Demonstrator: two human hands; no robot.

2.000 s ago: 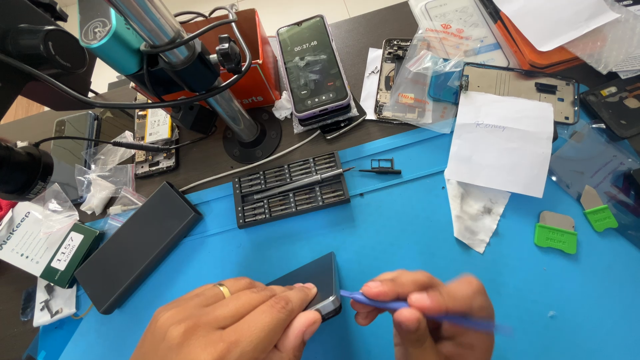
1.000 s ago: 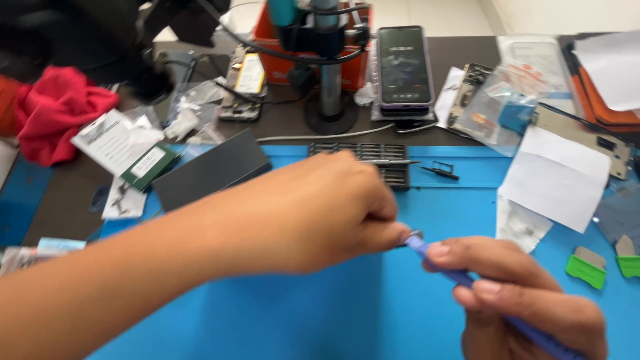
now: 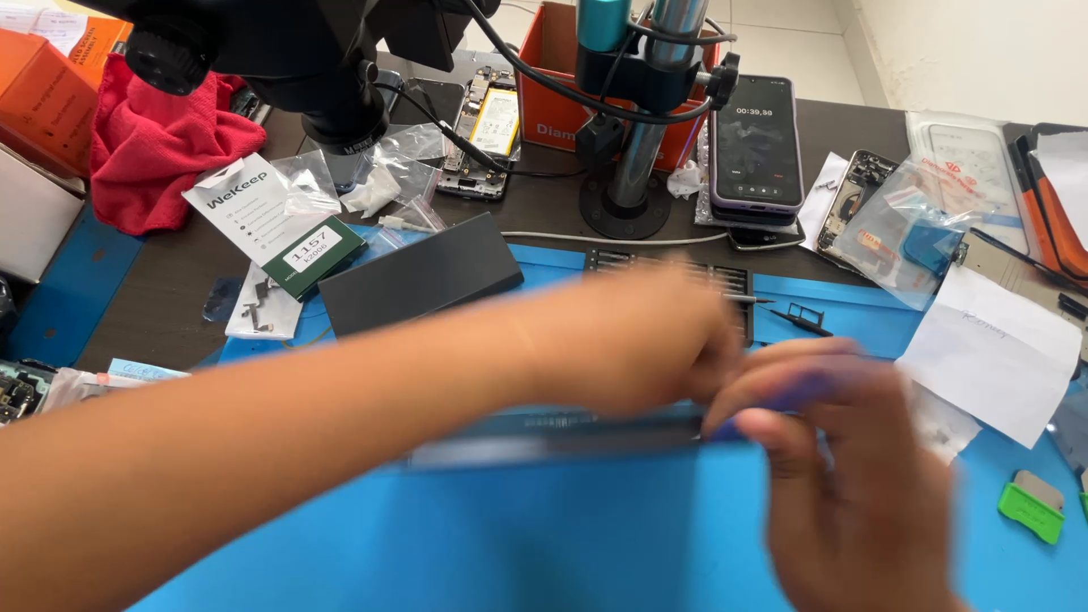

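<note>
A dark phone (image 3: pixel 561 438), blurred, lies edge towards me above the blue mat (image 3: pixel 476 535). My left hand (image 3: pixel 637 340) reaches across over its far right part, fingers bent down; whether they grip the phone is hidden. At the phone's right end my right hand (image 3: pixel 824 425) holds a blue plastic pry tool (image 3: pixel 786 395), its tip hidden or blurred at the phone's corner. Partly covered by my left hand, a screwdriver bit case (image 3: pixel 739 276) sits behind. Beside the case are a SIM tray (image 3: pixel 806 317) and a small black tool.
Behind stand a microscope pole (image 3: pixel 637 166), an orange box (image 3: pixel 548 93) and a phone showing a timer (image 3: pixel 755 144). A black box (image 3: pixel 425 276) is at the left, with a red cloth (image 3: pixel 161 144) beyond. At the right lie a white paper (image 3: pixel 990 348) and a green-handled blade (image 3: pixel 1031 507).
My left forearm now crosses over the phone, where two seconds ago my left hand held it from the left. The phone has turned. The view has shifted left.
</note>
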